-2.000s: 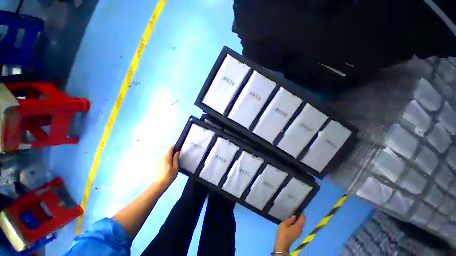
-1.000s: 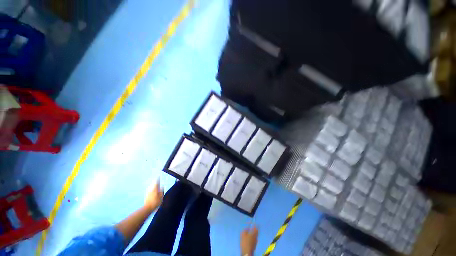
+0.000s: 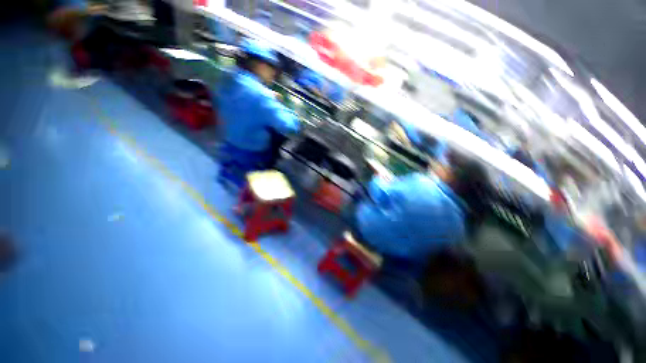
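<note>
Neither of my hands is in the picture, and no tray of white sheets shows in front of me. The whole view is blurred and tilted. Nearest in front lies the blue floor (image 3: 142,248) with a yellow line (image 3: 297,285) running across it. A red stool with a pale top (image 3: 269,202) stands beside the line, and another red stool (image 3: 349,266) stands to its right.
A person in a blue smock and cap (image 3: 248,106) sits at the line, upper middle. Another person in blue (image 3: 411,213) sits right of centre. A bright white shelf (image 3: 453,135) runs diagonally above the work line. More dark red stools (image 3: 190,103) stand at upper left.
The view has swung up and away from the two trays of white sheets to the seated workers and the line. Both hands and the trays have left the picture.
</note>
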